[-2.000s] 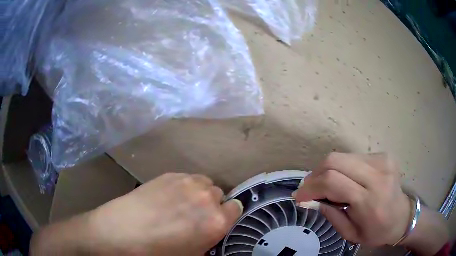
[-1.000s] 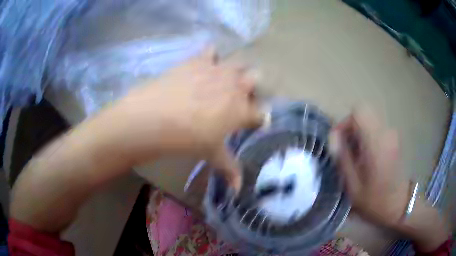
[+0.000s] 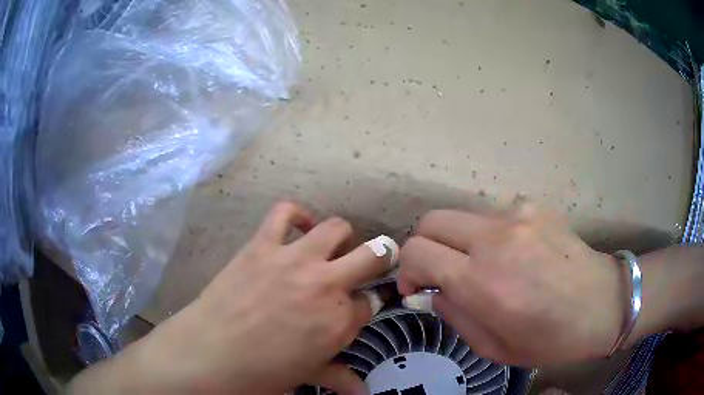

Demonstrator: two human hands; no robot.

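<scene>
The round vented housing lies at the bottom centre, its lower part cut off by the picture's edge. It has curved ribs and a pale hub with dark openings. My left hand lies over its upper left rim, with white wraps on the finger and thumb. My right hand is at the top of the rim, thumb and fingers pinched together, fingertips close to my left ones. A small shiny tip shows at my right thumb; what it belongs to is hidden. I cannot tell whether a strip is between the fingers.
Clear crinkled plastic bags lie at the left. The cardboard-covered bench has dark specks. A bundle of silvery strips runs along the right edge. An open carton with a round bagged item is at the lower left.
The view has shifted. The housing shifted and turned between the earlier frames, and its hub openings now sit differently. Both hands have come together at the top rim.
</scene>
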